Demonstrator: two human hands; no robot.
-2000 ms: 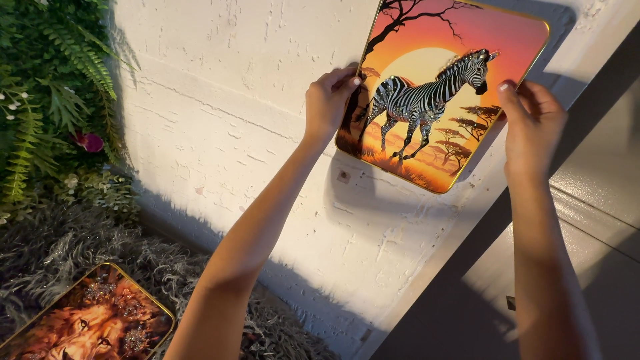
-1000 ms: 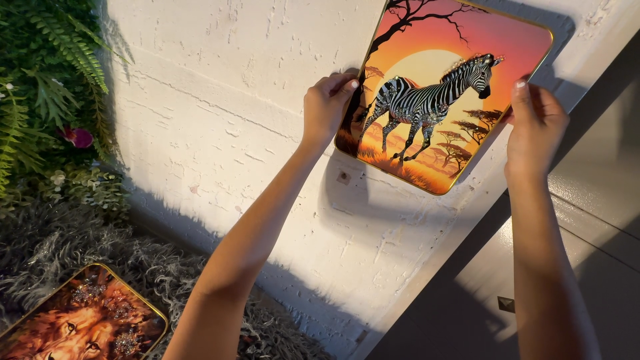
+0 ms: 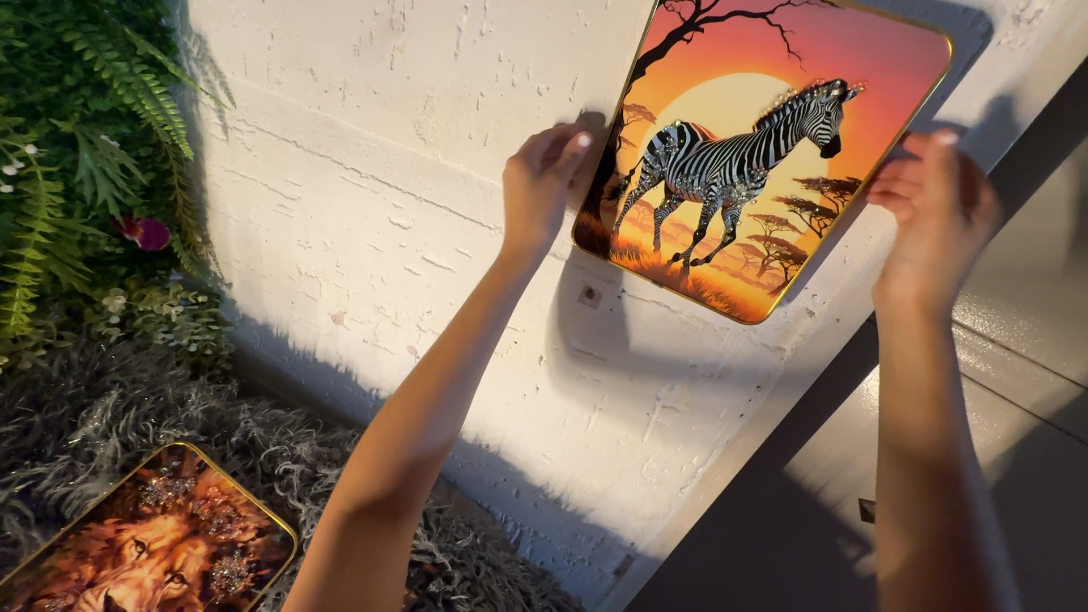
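A gold-framed zebra picture (image 3: pixel 731 161) with a sunset background rests tilted against the white textured wall (image 3: pixel 382 170). My left hand (image 3: pixel 544 183) is just off its left edge, thumb and fingers curled near each other with nothing seen between them. Beside the right edge is my right hand (image 3: pixel 939 204), its fingers loosely bent and close to the frame; whether the fingertips still touch the edge is hard to tell. The far side of the picture's top runs out of view.
A second gold-framed picture, of a lion (image 3: pixel 153 544), lies on grey shaggy fur (image 3: pixel 76 408) at the lower left. Green foliage (image 3: pixel 85 170) with a dark pink flower (image 3: pixel 146 232) lines the left. Glossy grey panels (image 3: pixel 1020 374) stand at the right.
Earlier both hands held the zebra picture's side edges. The left hand has now come away from its edge, and the right fingers have loosened. The picture stays at about the same place on the wall.
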